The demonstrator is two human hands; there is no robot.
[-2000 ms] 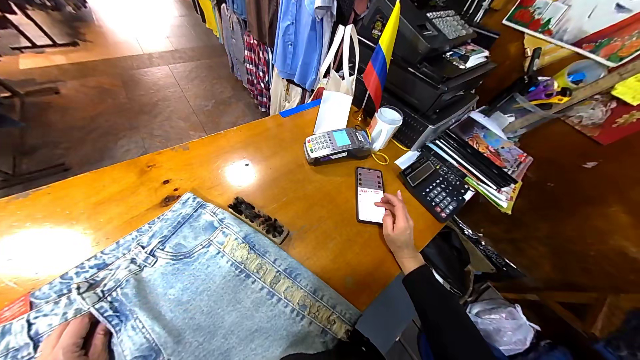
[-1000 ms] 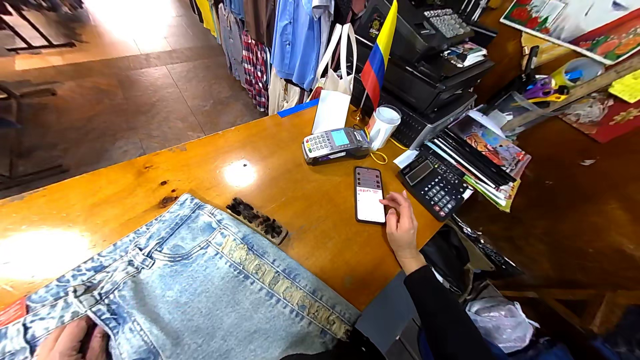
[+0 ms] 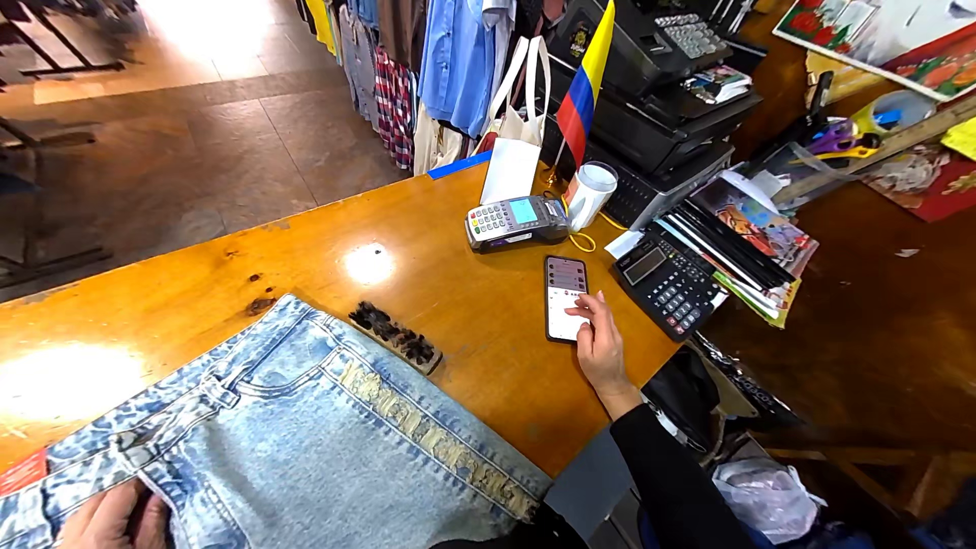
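Observation:
Light-blue denim jeans, with a frayed strip down the side, lie across the lower left of the wooden counter. My left hand is at their waistband, fingers bent at the fly opening; the cloth hides the fingertips. My right hand rests over the lower right edge of a smartphone lying flat with its screen lit, its fingers loosely bent and holding nothing. Between jeans and phone lies a wooden brush with dark, worn bristles facing up.
Behind the phone are a card terminal, a white mug and a small tricolour flag. A calculator and a stack of papers sit to the right. Clothes hang past the counter's far edge.
My right hand's fingers have shifted slightly over the phone, and its screen content looks different. My left hand remains at the waistband.

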